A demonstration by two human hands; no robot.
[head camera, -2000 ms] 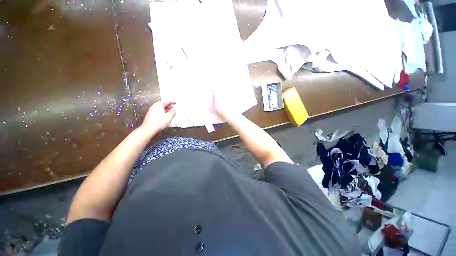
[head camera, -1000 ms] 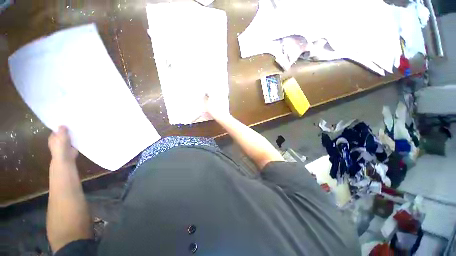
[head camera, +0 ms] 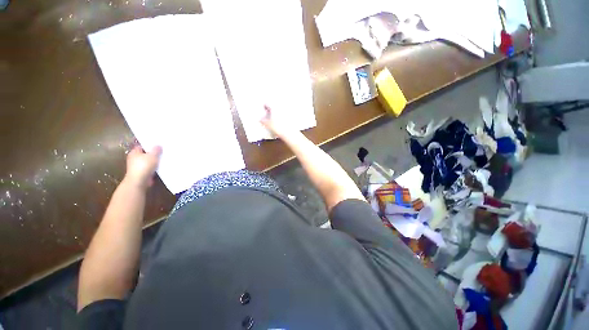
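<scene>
A large white panel [head camera: 168, 97] lies at the left on the brown table, its near end close to my body. My left hand [head camera: 143, 162] holds its left edge, with the thumb on top. A second long white panel [head camera: 268, 71] lies just to its right, their edges close together. My right hand [head camera: 271, 122] is on the near end of this panel; the glare hides whether its fingers grip or only press on it. Both panels are overexposed, so layers and surface detail do not show.
A small box [head camera: 361, 86] and a yellow block [head camera: 390, 92] sit by the table's near edge. More white panels [head camera: 445, 22] with crumpled greyish cloth lie at the far right. Red scraps [head camera: 506, 42] lie at the table end. Mixed cloth scraps [head camera: 445, 155] cover the floor at right.
My left hand first left the stack near my right hand, carrying a white panel far left. It has since moved back right, and the panel now lies beside the other. My right hand stays at the stack.
</scene>
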